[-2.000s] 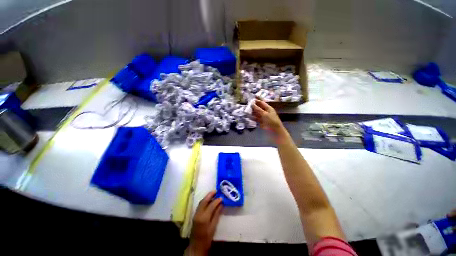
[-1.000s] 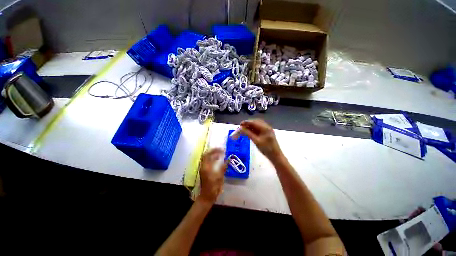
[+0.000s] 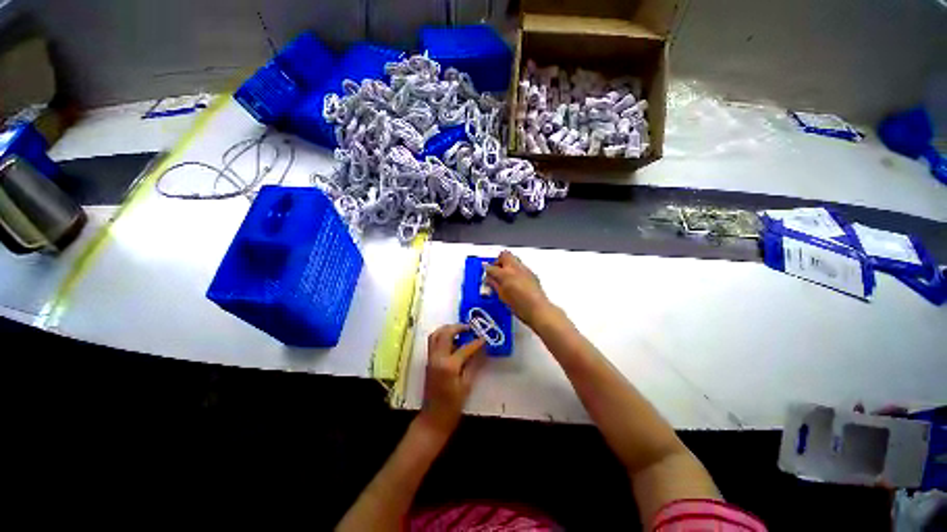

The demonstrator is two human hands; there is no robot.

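A blue insert tray (image 3: 501, 310) lies on the white worktop in front of me. A coiled white cable (image 3: 486, 325) sits in its near end. My right hand (image 3: 513, 286) is at the far end, fingers closed on a small white charger piece (image 3: 486, 283) at the recess. My left hand (image 3: 449, 366) is at the near left side, fingertips touching the tray edge and the coil; whether it grips either is unclear. A thick stack of nested blue trays (image 3: 289, 268) stands to the left. A big pile of coiled cables (image 3: 415, 156) lies behind.
An open carton (image 3: 649, 99) of white pieces stands behind. Blue-and-white printed cards (image 3: 826, 265) lie right, beside a flat glinting bag (image 3: 706, 220). A white box (image 3: 849, 445) is at the lower right. A kettle (image 3: 39, 208) stands far left, near a loose cord (image 3: 223, 179).
My right hand has come from the carton side to the tray's far end with the white piece. My left hand, earlier raised beside the tray, now touches its near end.
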